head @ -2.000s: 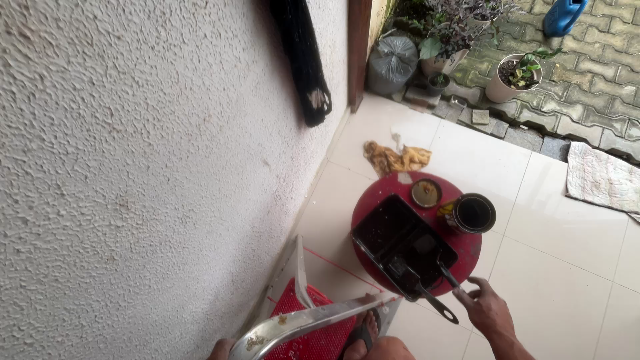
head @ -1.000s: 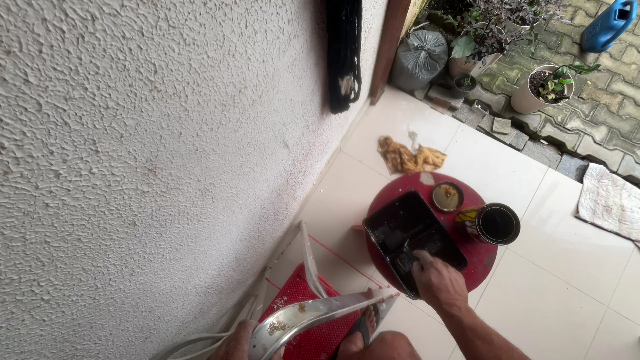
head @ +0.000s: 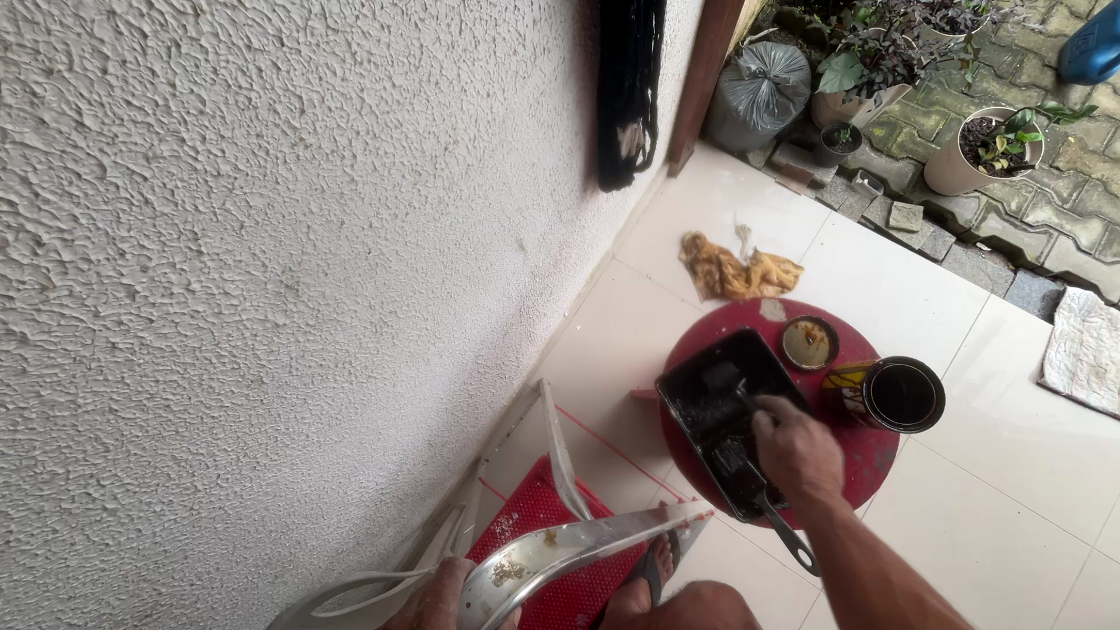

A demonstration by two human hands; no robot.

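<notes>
My right hand (head: 798, 451) is closed on the handle of a small paint tool, likely a roller, whose dark head rests in the black paint tray (head: 759, 367). A brush (head: 779, 525) lies across the tray's lower end, its grey handle over the edge. The tray stands on a round red stool (head: 862, 464), beside an open paint can (head: 903, 394) with dark contents and a stained round lid (head: 809, 342). At the bottom, my left hand (head: 446, 595) grips the curved metal rail (head: 525, 560) of a stepladder.
A textured white wall (head: 262, 262) rises at the left, with a black hanging bundle (head: 626, 96). A stained cloth (head: 739, 267) lies on the tiles behind the stool. The ladder's red step (head: 560, 525) is below. Potted plants (head: 984, 153) and a tied grey bag (head: 759, 92) stand farther off.
My right hand has moved from the stool's near edge to over the tray, then slightly on with the tool. My left hand stays at the ladder rail.
</notes>
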